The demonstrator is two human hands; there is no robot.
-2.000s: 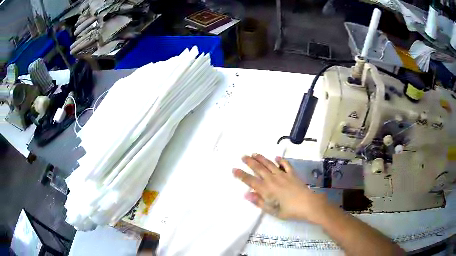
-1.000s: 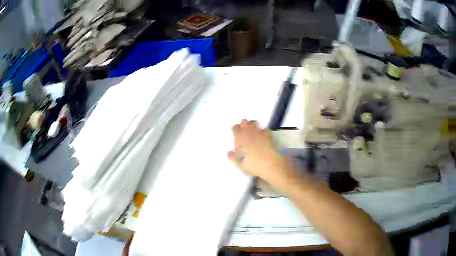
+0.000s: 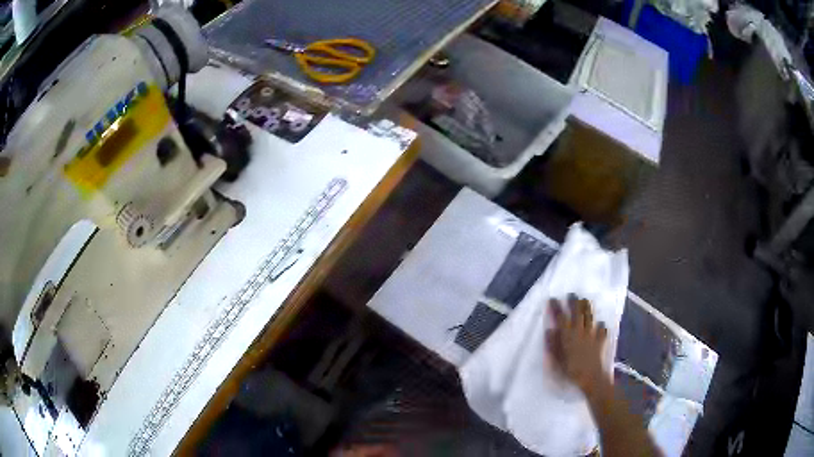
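A white cloth panel [image 3: 527,375] lies spread and slightly creased over the low side stand [image 3: 428,277], its lower part hanging past the stand's near edge. My right hand [image 3: 578,344] lies flat on the cloth, palm down, fingers a little apart, with nothing gripped. The forearm comes in from the bottom right. My left hand is not identifiable; only a reddish blur shows at the bottom edge.
The cream sewing machine [image 3: 116,152] stands on the white tabletop [image 3: 303,214] at left. Orange-handled scissors [image 3: 335,61] lie on a grey surface behind. A pale plastic bin [image 3: 500,134] and a white-topped bench [image 3: 625,85] are beyond.
The view has swung right, from the machine table to the side stand. My right hand was on white cloth on the table; now it is on cloth on the stand. The fanned bundle has left view.
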